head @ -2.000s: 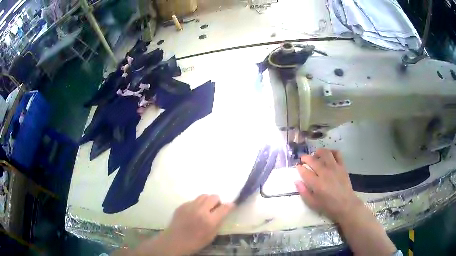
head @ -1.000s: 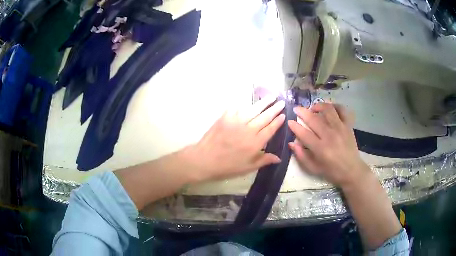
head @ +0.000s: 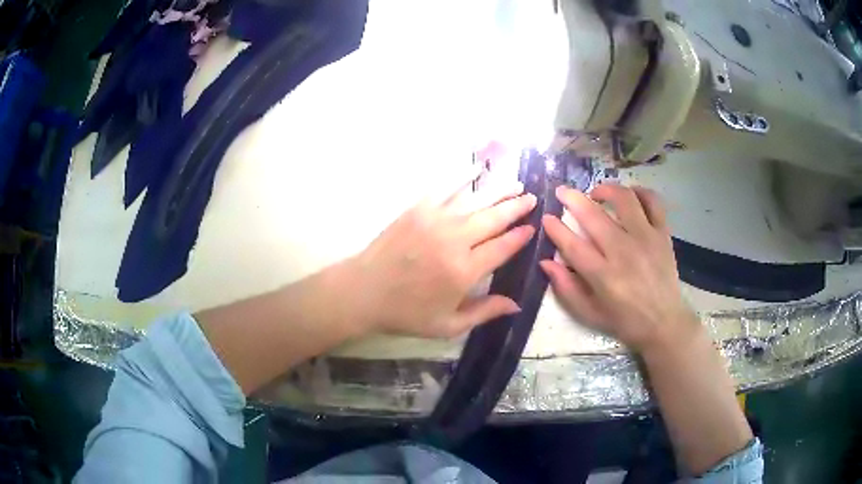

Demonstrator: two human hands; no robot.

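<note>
A narrow dark curved band piece (head: pixel 501 321) runs from under the needle area (head: pixel 551 166) down over the table's front edge. My left hand (head: pixel 439 260) lies flat with fingers spread, its fingertips on the band's left side. My right hand (head: pixel 614 265) rests at the band's right side, fingers bent, fingertips on its edge close to the presser foot. Neither hand visibly grips it. Bright glare partly hides the needle and foot. A second dark curved band (head: pixel 751 272) lies on the machine bed at the right.
Navy cut panels (head: pixel 156 232) lie fanned at the left, with pink-white bits (head: pixel 203 28) on them. The cream machine head (head: pixel 652 85) stands at upper right. Shiny film wraps the table's front edge (head: pixel 586 383). A blue bin (head: pixel 21 113) is at far left.
Since two seconds ago, my left hand has moved from the band's lower end up beside the needle. Over the last second, both hands stay near the foot while the view shifts.
</note>
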